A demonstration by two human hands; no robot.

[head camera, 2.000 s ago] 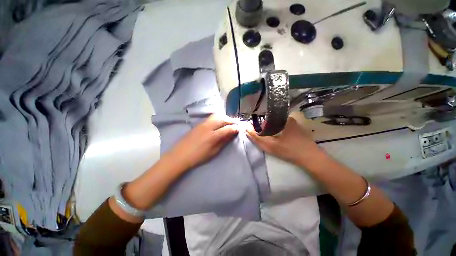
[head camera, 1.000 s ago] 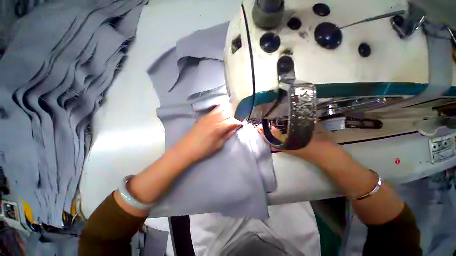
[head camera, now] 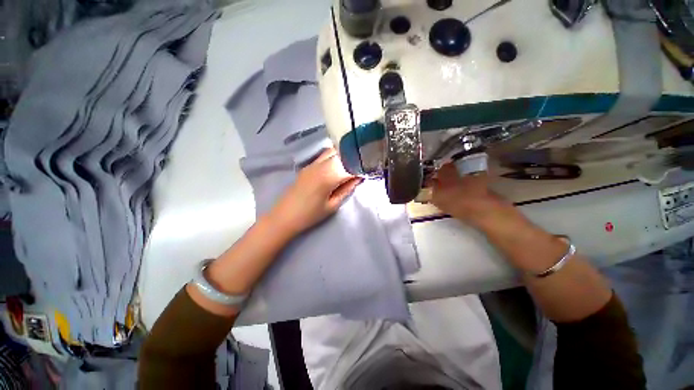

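A grey garment panel (head camera: pixel 327 259) lies on the white table, its upper part left of the sewing machine head and its lower edge over the table's front edge. My left hand (head camera: pixel 318 190) rests on the panel just left of the needle area, fingertips bent down at the glare. My right hand (head camera: pixel 460 190) is to the right of the needle area, under the machine head (head camera: pixel 487 68) and beside the metal lever; its fingers are partly hidden and I cannot tell whether they hold anything. The needle and presser foot are lost in bright light.
A rippled bundle of cut grey panels (head camera: pixel 91 167) lies at the left of the table. Dark thread snips (head camera: pixel 542 171) lie on the machine bed right of my right hand. White cloth (head camera: pixel 434 343) covers my lap below the table edge. More grey cloth hangs at the lower right.
My right hand has moved right, away from the panel and my left hand. My left hand stays on the panel. The camera view has shifted, and the metal lever stands straighter.
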